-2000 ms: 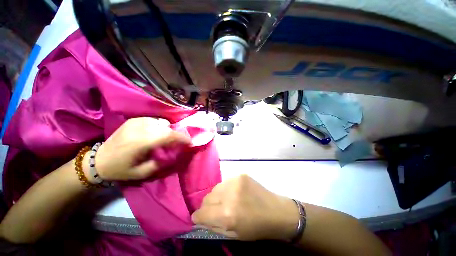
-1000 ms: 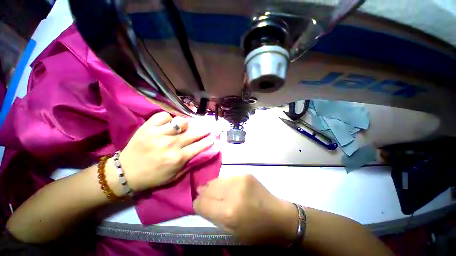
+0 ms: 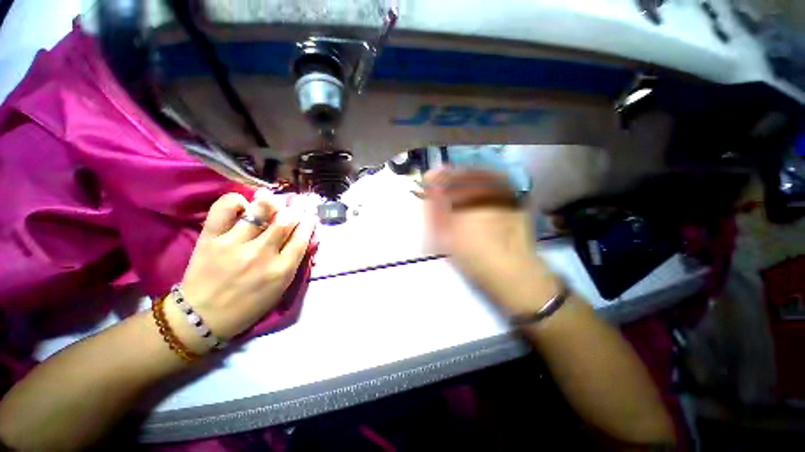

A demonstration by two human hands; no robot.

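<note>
The shiny magenta garment piece (image 3: pixel 97 168) is draped over the left of the table, with its edge running under the needle area of the sewing machine (image 3: pixel 494 97). My left hand (image 3: pixel 247 260) lies on the cloth just left of the round silvery knob (image 3: pixel 332 213), its fingertips pressing the cloth close to the presser foot. My right hand (image 3: pixel 481 216) is blurred and off the cloth, over the spot on the machine bed beside the scissors and pale scraps. Whether its fingers hold anything cannot be told. The thread snips are not visible.
Pale blue-grey scraps (image 3: pixel 494 161) show partly behind my right hand. The dark handle of the scissors (image 3: pixel 434 159) is just left of them. A black pouch or box (image 3: pixel 625 252) sits at the bed's right end. A measuring scale (image 3: pixel 353 385) runs along the table's front edge.
My right hand has left the cloth and moved up and right to the scraps. My left hand stays on the cloth by the needle area. The view has shifted towards the right.
</note>
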